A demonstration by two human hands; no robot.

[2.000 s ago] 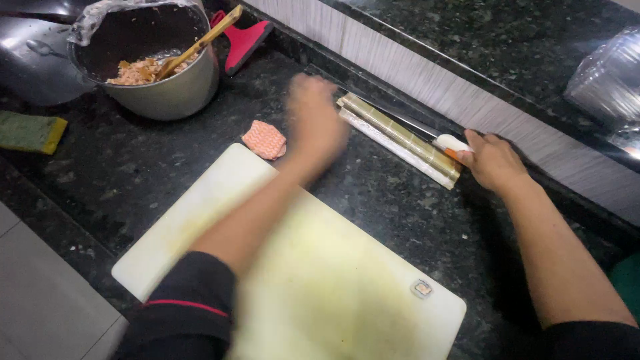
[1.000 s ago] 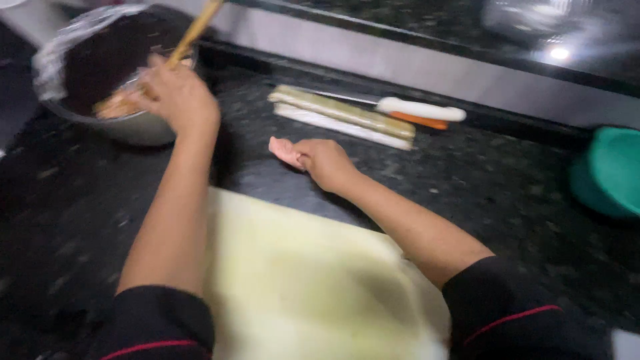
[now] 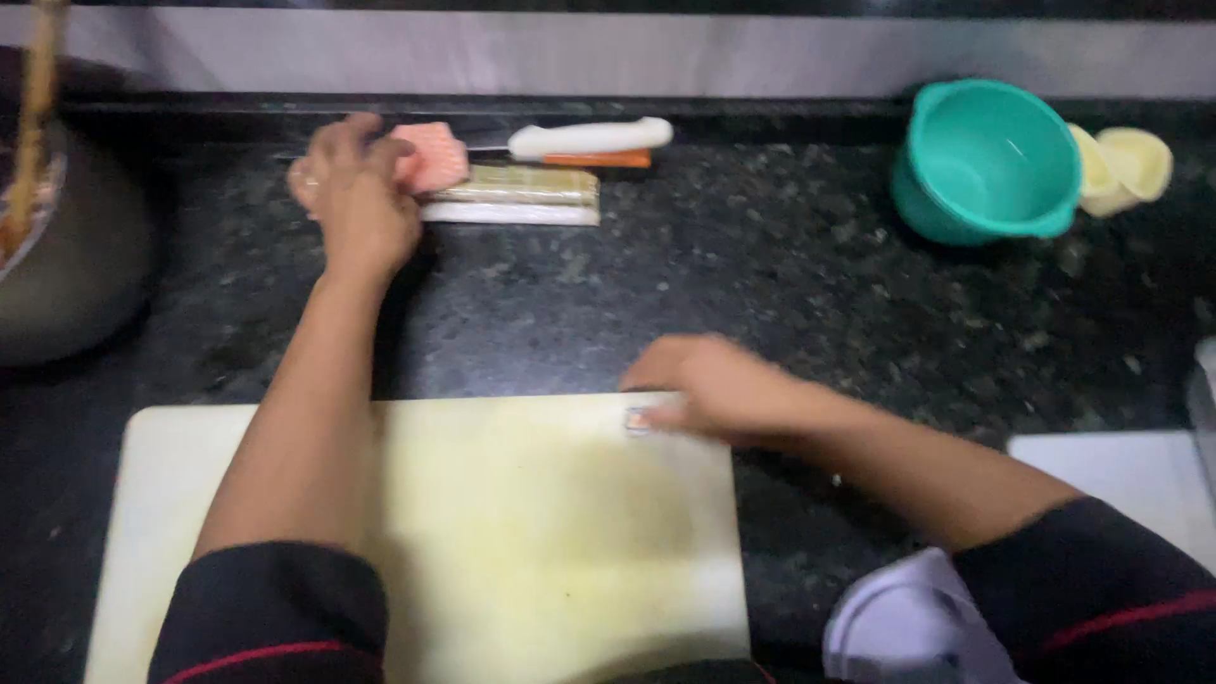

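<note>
My left hand is at the back of the counter, its fingers on a pink-and-white textured cloth beside a rolled sushi mat. Whether it grips the cloth or only presses it is not clear. Behind the mat lies a knife with a white handle, next to an orange strip. My right hand, blurred, is over the back right corner of a white cutting board, near a small marking; its fingertips are partly hidden.
At the left stands a metal pot with a wooden spoon. A green plastic bowl and pale yellow cups are at the back right. A white flat item lies at the right, a lilac object below.
My left hand has left the pot and is now at the rolled mat. My right hand, which held the pink cloth, has let it go and moved to the board's corner. The view has swung right.
</note>
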